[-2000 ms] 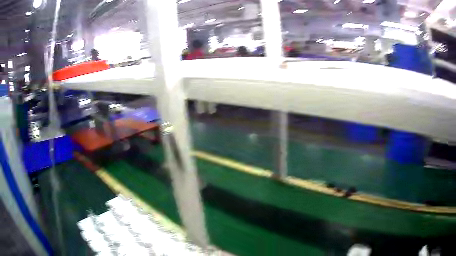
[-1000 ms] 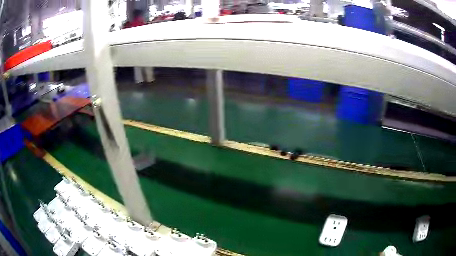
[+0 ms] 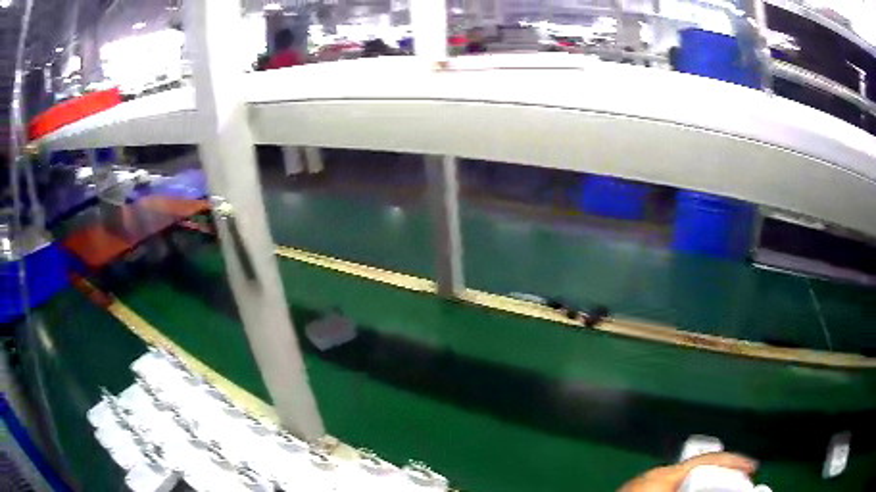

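A hand, which looks like my left hand [image 3: 663,478], is cut off by the bottom edge at the lower right. Its fingers are closed around a small white outlet adapter [image 3: 702,446]; another white shape overlaps the fingers, too blurred to name. One loose white adapter [image 3: 838,455] lies on the green conveyor at the far right. A tight block of white adapters [image 3: 206,437], metal prongs up, fills the lower left. My right hand is not seen.
A white shelf [image 3: 576,120] crosses above the green belt [image 3: 480,384]. A pale post [image 3: 264,288] stands beside the adapter block, with a thin dark item on it. A blurred grey object [image 3: 330,331] lies on the belt. An orange tray [image 3: 75,111] is at upper left.
The view has swung right and down, then slightly back left and up. A hand has come in at the lower right, closed around an adapter where one lay loose.
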